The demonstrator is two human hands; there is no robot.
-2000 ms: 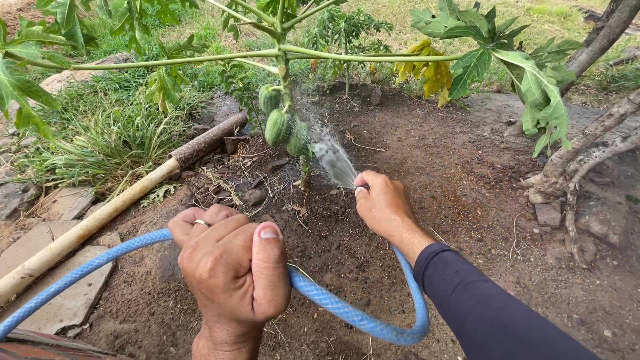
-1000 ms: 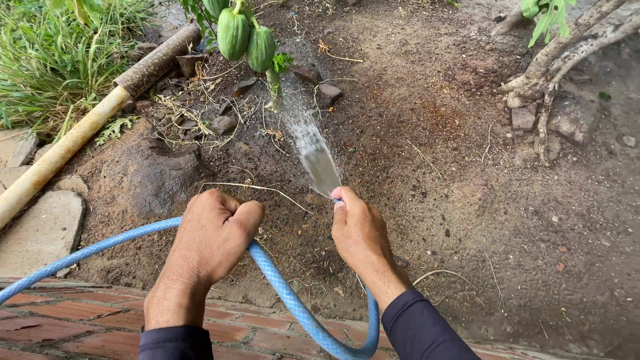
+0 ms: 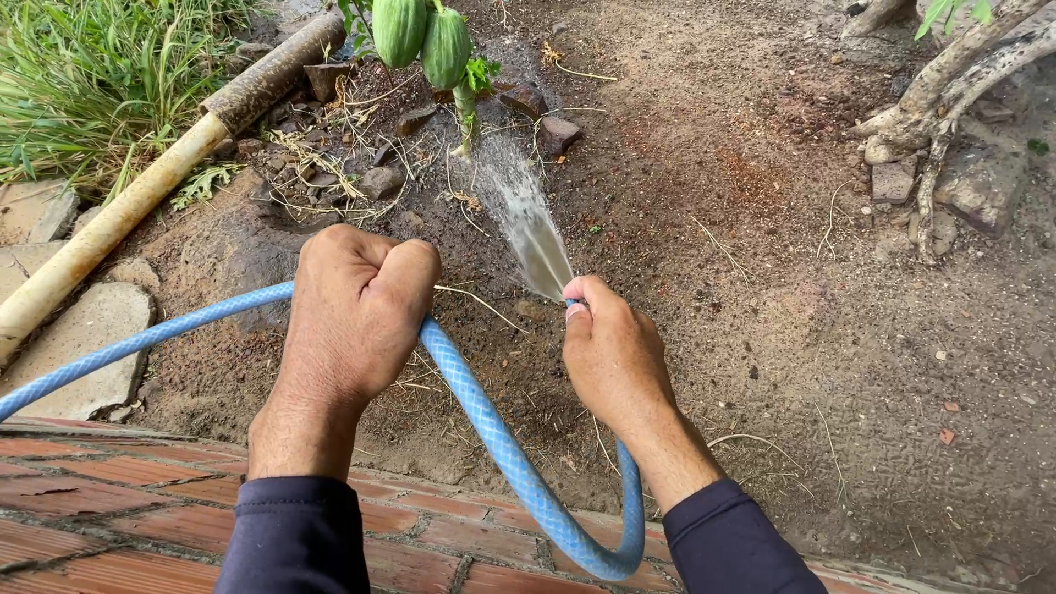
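Note:
A blue garden hose (image 3: 495, 429) with a white criss-cross pattern enters from the left edge and loops low between my hands. My left hand (image 3: 355, 313) is closed in a fist around its middle stretch. My right hand (image 3: 615, 355) grips the outlet end, thumb and fingers pinching the mouth, which they mostly hide. From there a fanned spray of water (image 3: 532, 227) shoots up and left onto wet soil at the foot of a thin green plant stem (image 3: 466, 115). Two green striped fruits (image 3: 445, 48) hang just above that stem's base.
A brick wall edge (image 3: 429, 540) runs along the bottom. At left lie a long pale pipe (image 3: 124, 219) with a dark sleeve, flat stone slabs (image 3: 91, 346) and tall grass (image 3: 107, 74). Rocks (image 3: 557, 136) surround the stem. A gnarled tree trunk (image 3: 928, 99) stands at upper right, over brown soil (image 3: 825, 330).
The view has tilted down since two seconds ago, bringing the brick edge in. Both hands have kept hold of the hose, and the water has kept spraying near the stem.

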